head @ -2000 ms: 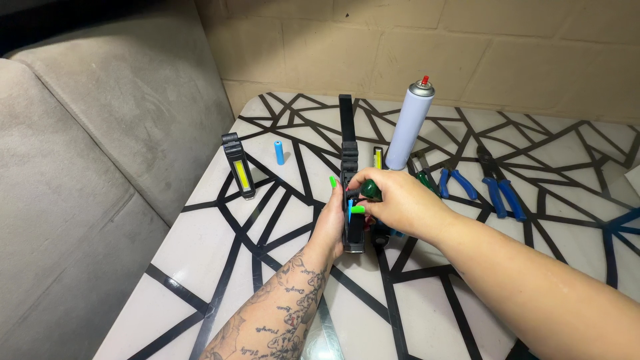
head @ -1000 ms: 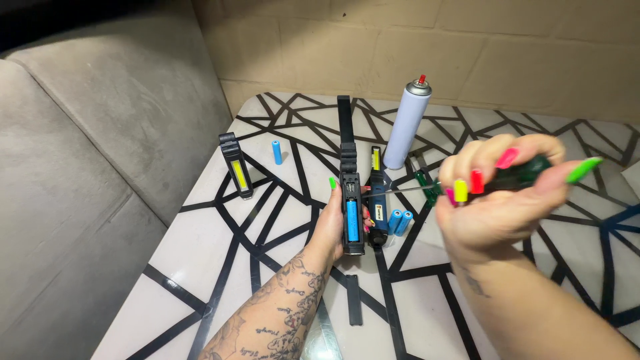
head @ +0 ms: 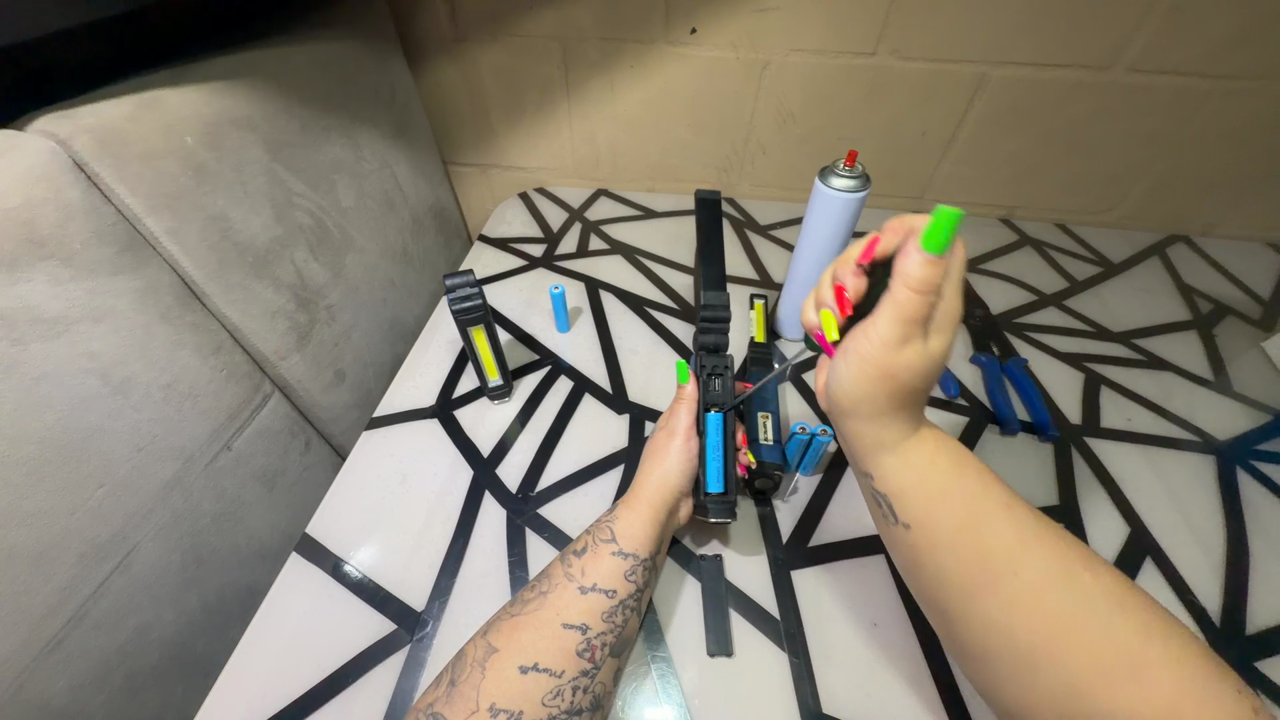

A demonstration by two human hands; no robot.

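My left hand holds a black work light upright, its battery compartment facing me and its long black flap pointing up. A blue cylindrical battery lies inside the compartment. My right hand grips a screwdriver by its dark handle; the metal shaft slants down to the left, and its tip is at the upper end of the battery. A narrow black cover lies on the table below the light. Just right of the light are a dark blue and black work light and two blue batteries.
Another black work light with a yellow strip and a standing blue battery are at the left. A spray can stands behind my right hand. Blue-handled pliers lie at the right. A grey padded seat borders the table.
Two seconds ago my right hand was over the light, covering its compartment. It then drew right with the screwdriver, and now the screwdriver's tip is at the battery's upper end.
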